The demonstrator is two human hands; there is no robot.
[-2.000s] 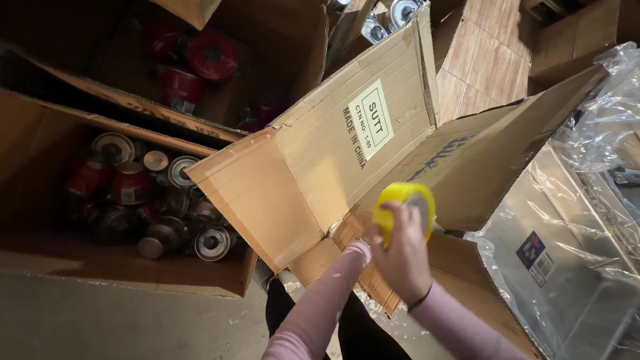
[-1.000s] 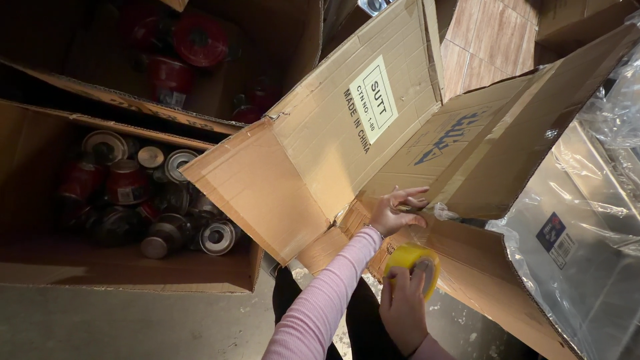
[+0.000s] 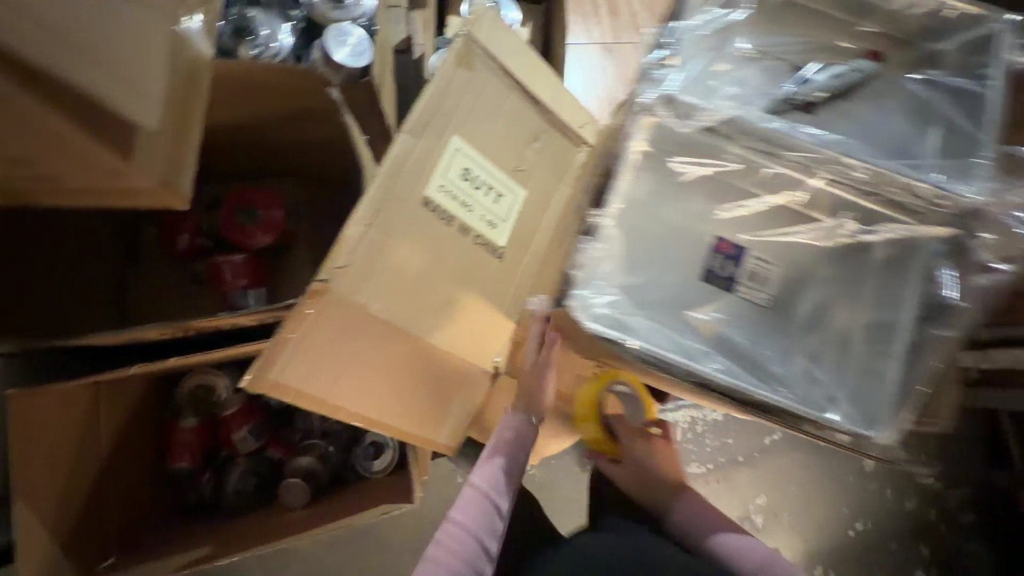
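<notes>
My right hand grips a roll of yellow packing tape by its ring, below the cardboard carton. My left hand lies flat, fingers extended upward, against the carton beside a fold; a bit of clear tape seems to show at its fingertips, though blur hides the detail. The carton stands tilted with flaps spread and bears a printed label. To its right lies a flat metallic-looking panel or package wrapped in clear plastic, with a small sticker on it.
At lower left an open carton holds several red and metal canister-like items. Behind it, a darker box contains more red items. Shiny round metal pieces are at the top. Another plastic-wrapped package sits at upper right.
The large printed flap that stood at the carton's right is no longer upright, and the plastic-wrapped package shows more fully. My left hand has straightened its fingers against the carton. The view has shifted.
</notes>
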